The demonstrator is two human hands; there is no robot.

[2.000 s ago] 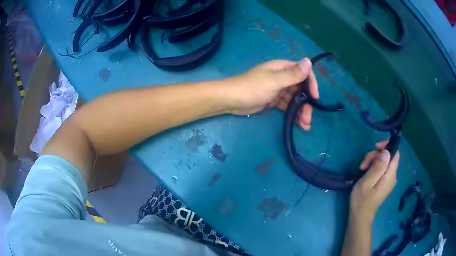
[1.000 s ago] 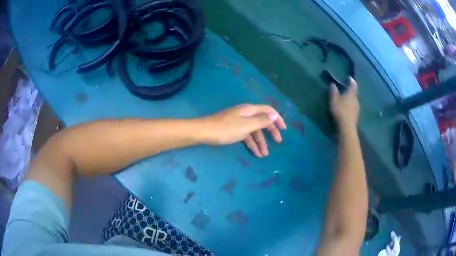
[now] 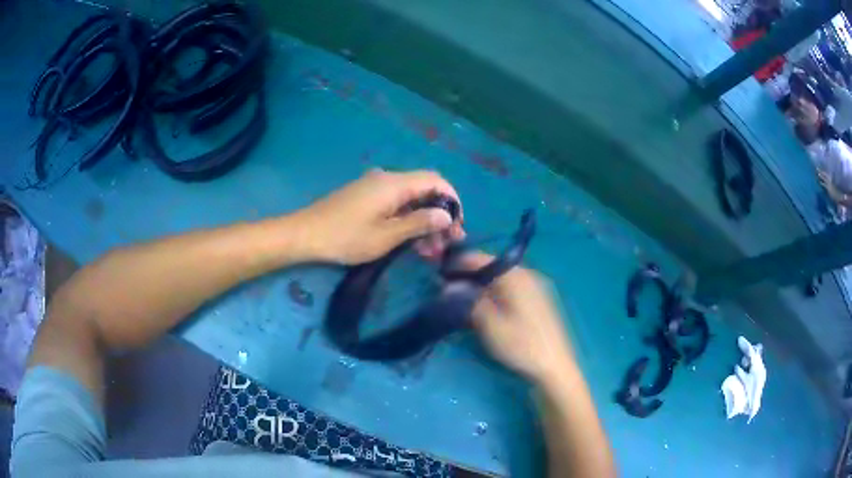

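A black headband (image 3: pixel 392 338) is held above the blue-green bench, its arc hanging towards my lap. My left hand (image 3: pixel 411 219) is closed around its left end, where part of a dark curved piece shows between the fingers. My right hand (image 3: pixel 509 313), blurred, grips the right end. A black yoke (image 3: pixel 512 250) sticks out above my right hand. The two ends are close together. The joints at both ends are hidden by my fingers.
A headband pile (image 3: pixel 191 89) lies at the upper left. A loose yoke pile (image 3: pixel 665 336) and a white scrap (image 3: pixel 745 381) lie on the right. Another headband (image 3: pixel 733 173) lies beyond on the belt. Green bars cross at the right. A person (image 3: pixel 822 140) sits at the far upper right.
My right hand has come back from the belt to the bench. Both hands now hold a headband; my left hand was empty a second ago. The view has shifted right.
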